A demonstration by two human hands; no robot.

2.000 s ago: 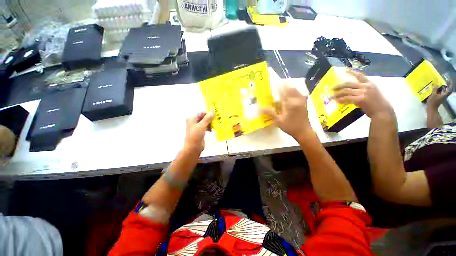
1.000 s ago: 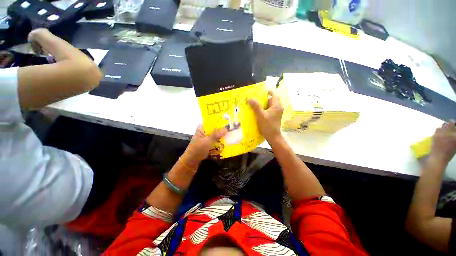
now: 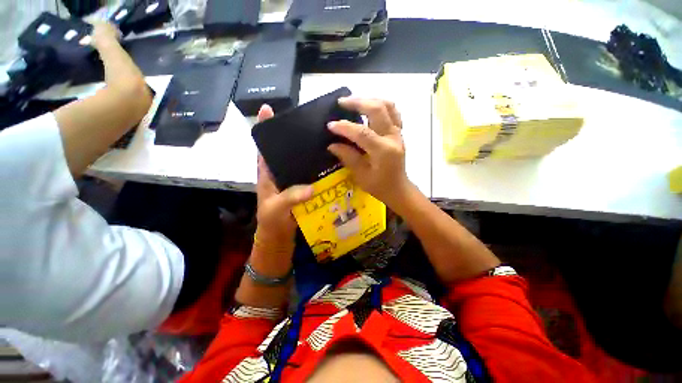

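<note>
A black gift box (image 3: 299,142) stands out of the top of a yellow sleeve (image 3: 344,218) that covers its lower part. The sleeve shows "MUSIC"-like lettering, partly hidden by fingers, and a white earphone picture. My left hand (image 3: 275,202) grips the left side, its thumb on the front at the sleeve's upper edge. My right hand (image 3: 375,149) lies on the right side with fingers over the black part. The pair is tilted and held in front of the table edge.
A thick stack of flat yellow sleeves (image 3: 508,112) stands right of centre. Black boxes (image 3: 268,75) and a flat black blank (image 3: 193,97) lie at the left. A black cable bundle (image 3: 639,56) is far right. A person's arm (image 3: 112,97) reaches across at the left.
The box and sleeve have come nearer to me and tilted. My right hand has moved up from the yellow sleeve onto the black part. The view has shifted.
</note>
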